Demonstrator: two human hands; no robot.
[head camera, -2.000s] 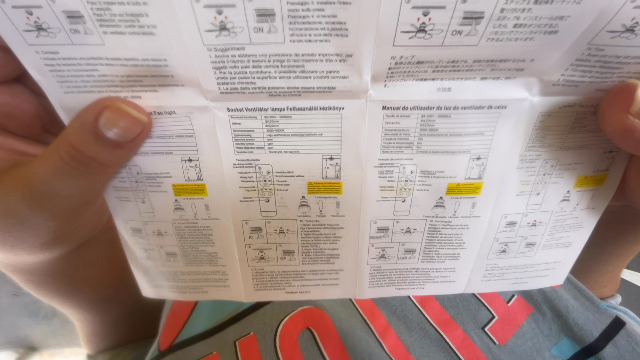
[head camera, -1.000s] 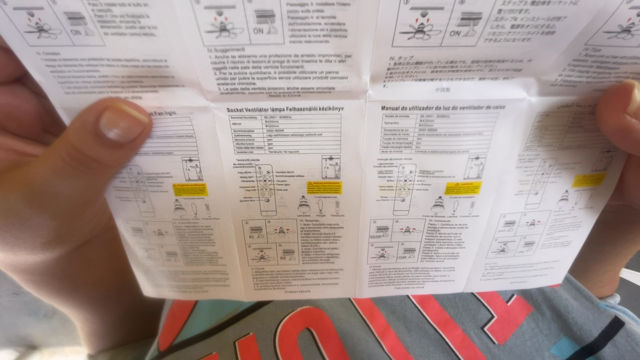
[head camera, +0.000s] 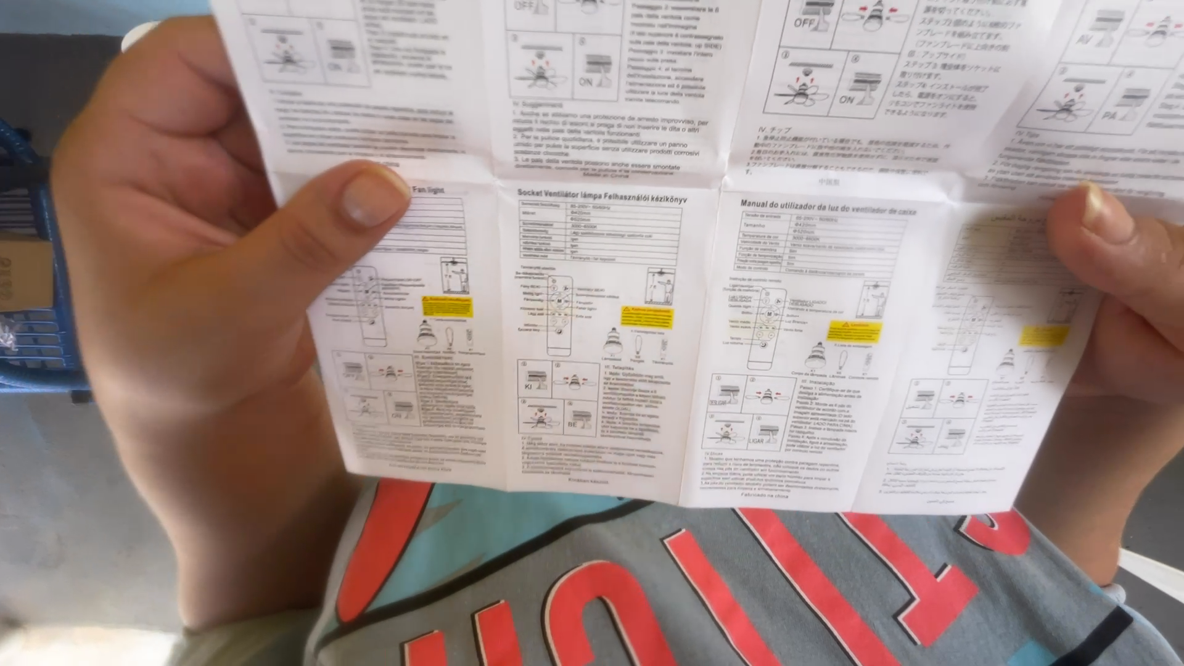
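Note:
A creased white instruction leaflet (head camera: 703, 342), printed with text, small diagrams and yellow boxes, is spread out in front of my chest. My left hand (head camera: 222, 213) grips its left side, the thumb lying flat on the printed face. At the right side my right hand (head camera: 1124, 268) holds it, thumb on the front. The other fingers are mostly hidden behind the paper, and the leaflet's upper part runs out of the frame.
Below the leaflet is my grey shirt (head camera: 721, 583) with red lettering. At the far left stands a blue wire basket (head camera: 42, 347) with a brown cardboard piece (head camera: 26, 273) by it, above a grey floor (head camera: 83, 518).
The leaflet sits slightly lower relative to my left thumb's surroundings, with more of the left background in view. Both hands keep their hold on it.

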